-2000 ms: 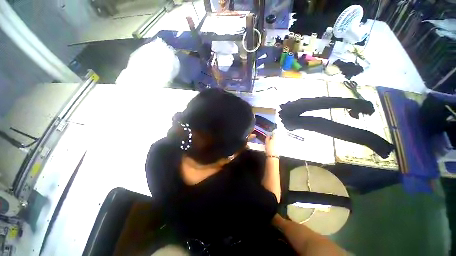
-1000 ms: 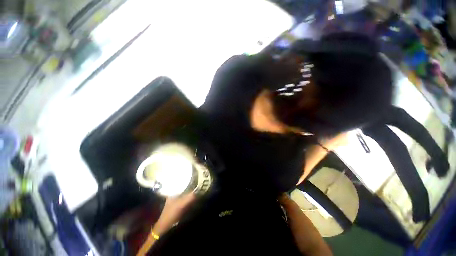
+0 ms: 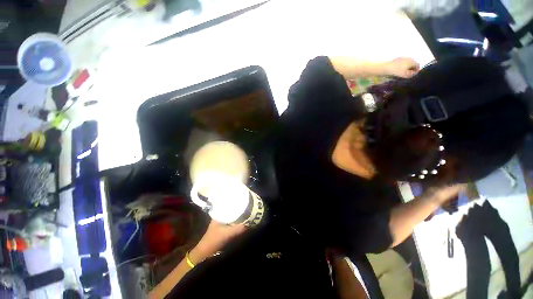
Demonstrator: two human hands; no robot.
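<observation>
My left hand (image 3: 225, 232), with a yellow band at the wrist, holds a white mug (image 3: 225, 201) low in the middle of the view. The mug has a loop handle and dark lettering on its side; glare washes out its top. My fingers are partly hidden beneath it. Part of my right arm (image 3: 349, 281) shows at the bottom edge, but the right hand cannot be seen.
A seated person in black (image 3: 333, 193) is close on the right, at a white table (image 3: 345, 29) with black fabric strips (image 3: 488, 242). A black-rimmed bin (image 3: 201, 87), a round cream seat (image 3: 219, 160), blue templates (image 3: 89, 198) and a fan (image 3: 45, 59) are left.
The view has swung left and turned. My left hand with the mug has come into view since the oldest frame. The seated person's arm now reaches out across the table.
</observation>
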